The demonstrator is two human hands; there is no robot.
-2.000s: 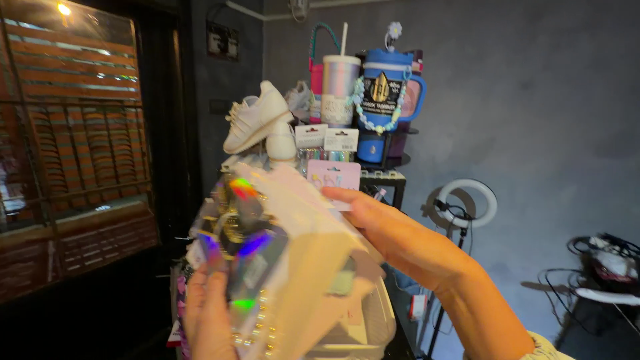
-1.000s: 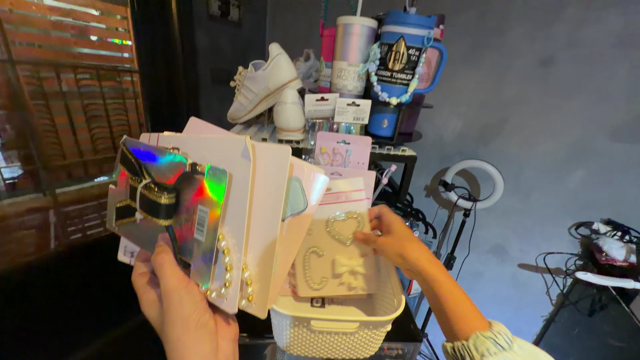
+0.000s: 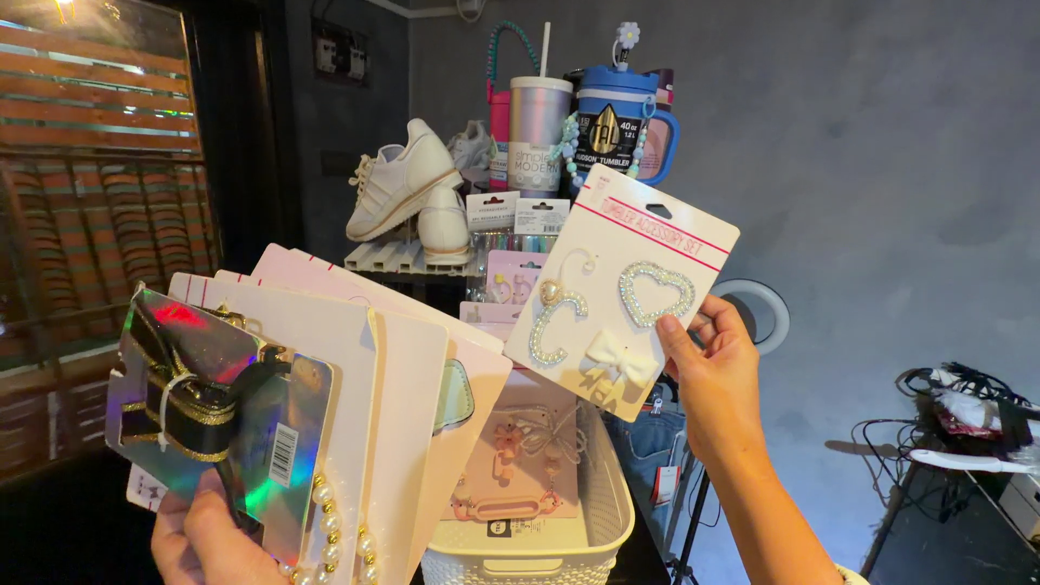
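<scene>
My left hand (image 3: 207, 528) grips a fanned stack of carded accessories (image 3: 406, 406). At its front is a holographic card (image 3: 268, 439) with a black and gold ribbon bow, and gold and pearl beads hang below. My right hand (image 3: 715, 382) pinches the edge of a white tumbler accessory card (image 3: 626, 284). This tilted card bears a pearl-studded heart, a letter C and a white bow. Between my hands, a white plastic basket (image 3: 605, 504) holds a pink card (image 3: 528, 463) with a beaded bow and charms.
Behind the basket, a rack holds white sneakers (image 3: 406, 187), a silver-lilac tumbler (image 3: 540, 122), a blue handled tumbler (image 3: 617, 89) and hanging packs (image 3: 491, 213). A ring light (image 3: 776, 313) stands on the right, near a small table with tangled cables (image 3: 967, 406). Jeans (image 3: 654, 447) hang beside the basket.
My right hand has lifted the accessory card with the heart and C up and away from the basket. The pink card in the basket now shows. My left hand still holds the stack.
</scene>
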